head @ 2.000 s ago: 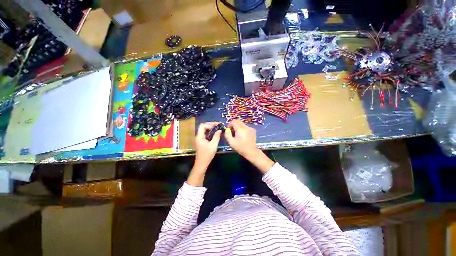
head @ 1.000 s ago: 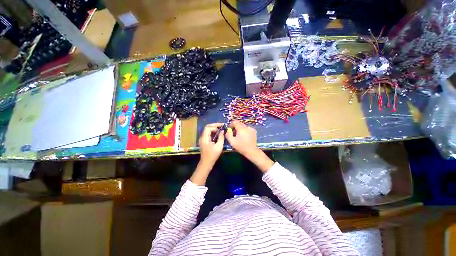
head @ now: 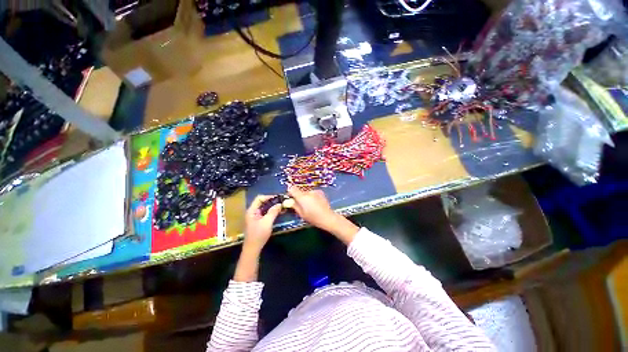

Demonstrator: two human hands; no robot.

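Observation:
My left hand holds a small black round piece at the bench's front edge. My right hand has its fingertips at the right side of the piece, with a small pale yellow patch on a fingertip. Whether it holds a wire is too small to tell. A fanned bundle of red and dark lead wires with pale tips lies just beyond my right hand. A large heap of black round pieces lies beyond and left of my left hand.
A grey-white machine stands behind the wires. Clear plastic parts lie right of it. Wired pieces and a large clear bag are farther right. White sheets lie left. A carton with clear bags is below the bench.
The view has turned and shifted, so the bench now slants up to the right. My hands stay together around the black piece; a pale yellow patch now shows at my right fingertips.

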